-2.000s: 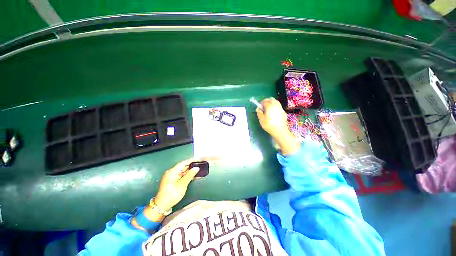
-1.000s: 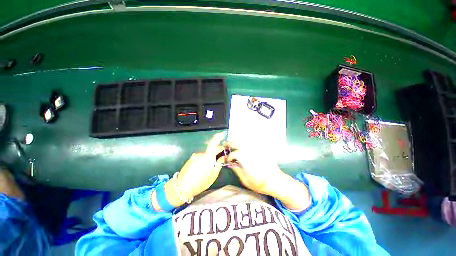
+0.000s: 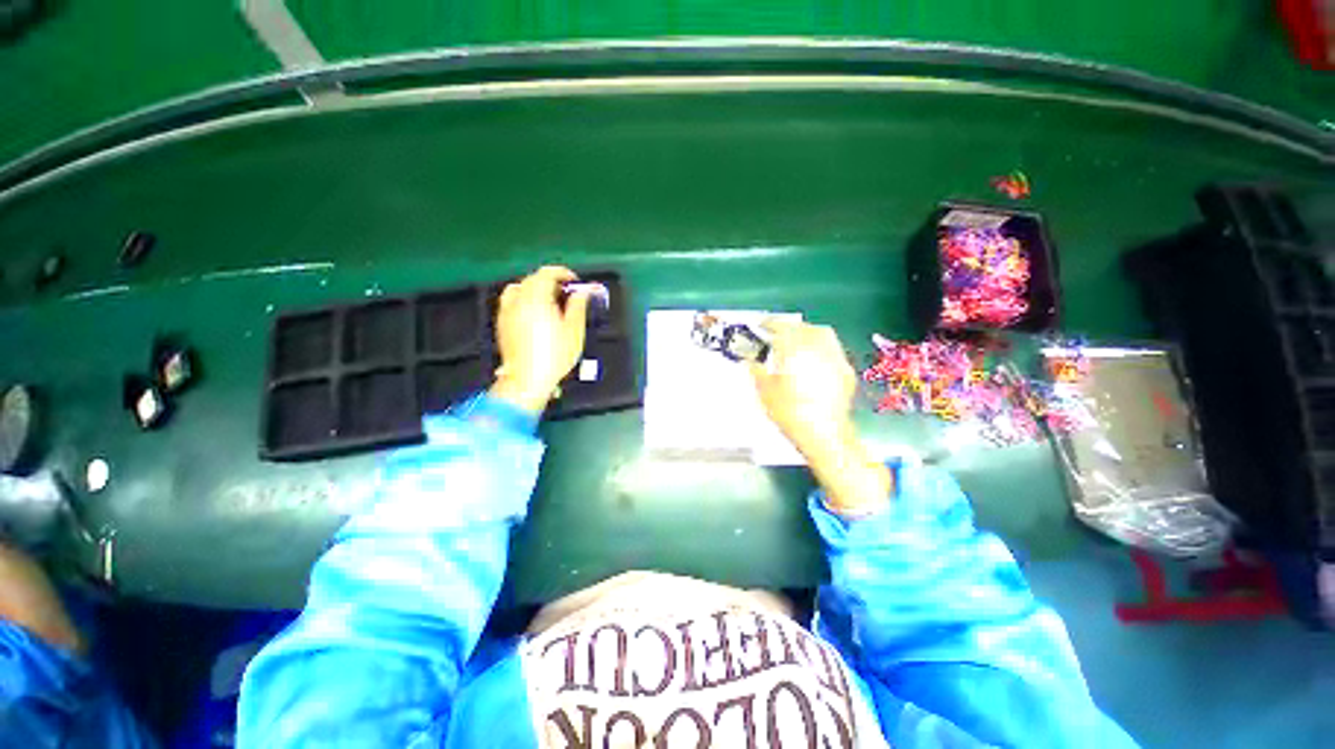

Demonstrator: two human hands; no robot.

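The black pocket tray (image 3: pixel 414 363) lies left of the white pad (image 3: pixel 696 417). My left hand (image 3: pixel 537 334) is over the tray's right part, its fingertips on a dark housing (image 3: pixel 590 293) with a pale glint, at the back-right pocket. My left hand hides some pockets. A small white square (image 3: pixel 589 370) lies in the front-right pocket. A black-rimmed open part (image 3: pixel 739 343) with a small brownish piece at its left lies on the pad. My right hand (image 3: pixel 808 384) has its fingertips closed on the part's right end.
A black bin (image 3: pixel 1041 293) of coloured wires stands right, a loose wire heap (image 3: pixel 937 378) before it. Beyond are a clear bag (image 3: pixel 1142 424) and stacked black trays (image 3: pixel 1274 307). Small dark units (image 3: pixel 176 366) lie left. Another person's sleeve (image 3: pixel 51 680) shows at lower left.
My hands were together in front of the pad and have parted. My left hand has moved forward and left to the tray with the housing. My right hand has moved forward to the part on the pad.
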